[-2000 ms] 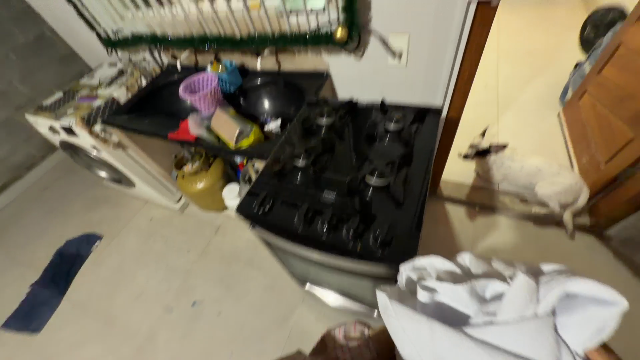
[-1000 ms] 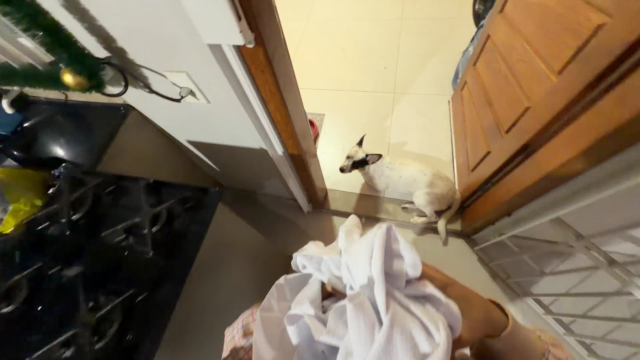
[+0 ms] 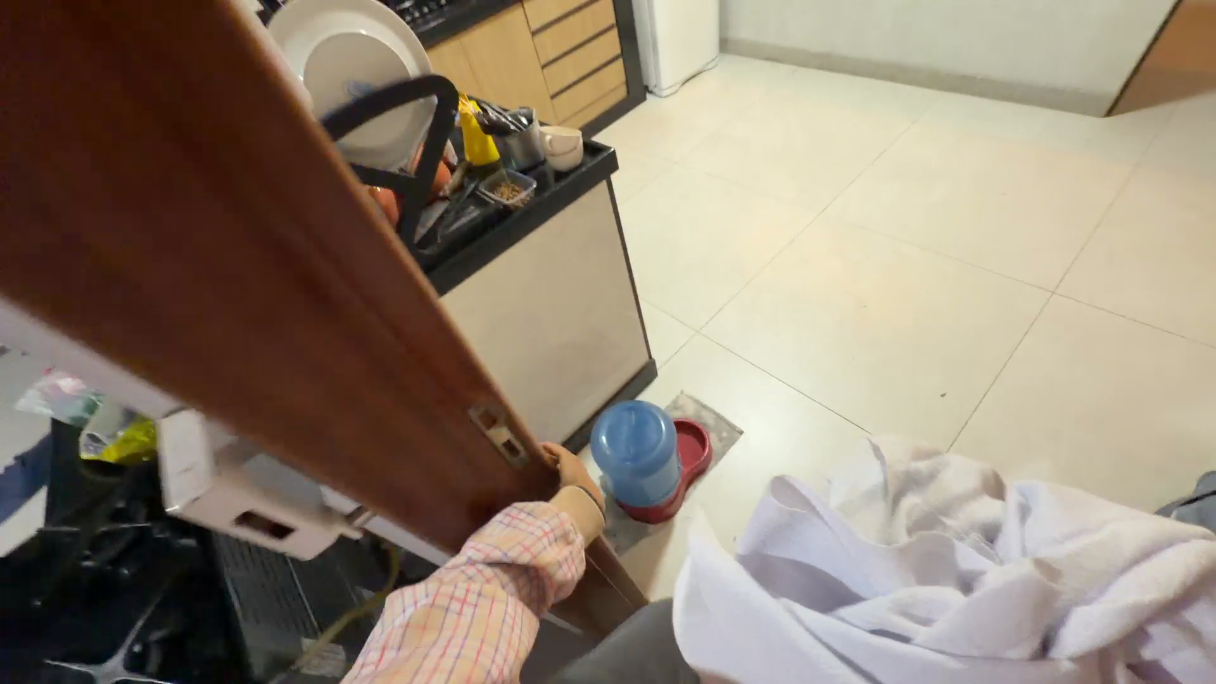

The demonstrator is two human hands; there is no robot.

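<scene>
My left hand [image 3: 572, 473], below a checked shirt sleeve, rests on the edge of the wooden door frame [image 3: 418, 351], just below a metal strike plate [image 3: 499, 435]. Its fingers curl around the far side and are partly hidden. A bundle of white cloth [image 3: 912, 579] fills the lower right of the view; my right hand is not visible there. Close beyond my left hand, a blue water bottle [image 3: 636, 451] stands upside down in a red pet bowl [image 3: 694, 446] on the floor.
Behind the frame, a black-topped counter [image 3: 608, 161] holds a white plate [image 3: 356, 81], a mug [image 3: 562, 147], a cutlery holder [image 3: 521, 142] and a small plastic container [image 3: 508, 188]. A black stove [image 3: 104, 608] is at the lower left. Tiled floor [image 3: 855, 266] stretches ahead.
The view has moved from the stove to the doorway. The dog seen lying at the threshold is out of view. My left hand is now on the door frame; the white cloth remains in front of me.
</scene>
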